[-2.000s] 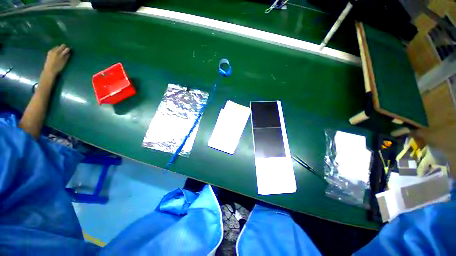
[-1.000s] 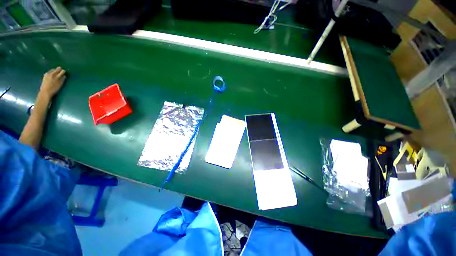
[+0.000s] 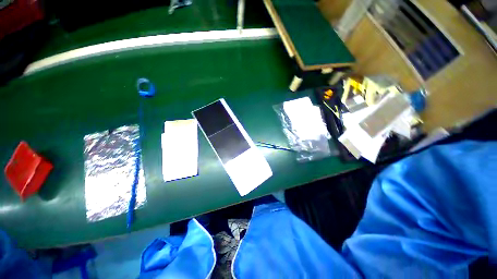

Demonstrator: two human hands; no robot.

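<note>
Neither of my hands is in view. A blue sleeve fills the lower right. The crinkled silver bag (image 3: 111,185) lies on the green bench, with the cord of the blue wrist strap (image 3: 145,87) across its right side. Right of it lie a plain white sheet stack (image 3: 181,150) and a tilted strip with two black panels and a white end (image 3: 248,170). Thin tweezers, it seems, (image 3: 275,146) lie beside the strip. A clear bag with a white sheet (image 3: 306,122) lies further right.
A red bin (image 3: 27,170) stands at the left. A black tray of small tools (image 3: 332,122) with loose papers (image 3: 376,128) is at the right, beside a small blurred blue thing. A green-topped stand (image 3: 313,38) and a pale rail (image 3: 147,41) are behind.
The view has swung right, so the bench things appear further left and the strip more tilted. The bare forearm and hand at the left have left the picture. More blue sleeve shows at the right.
</note>
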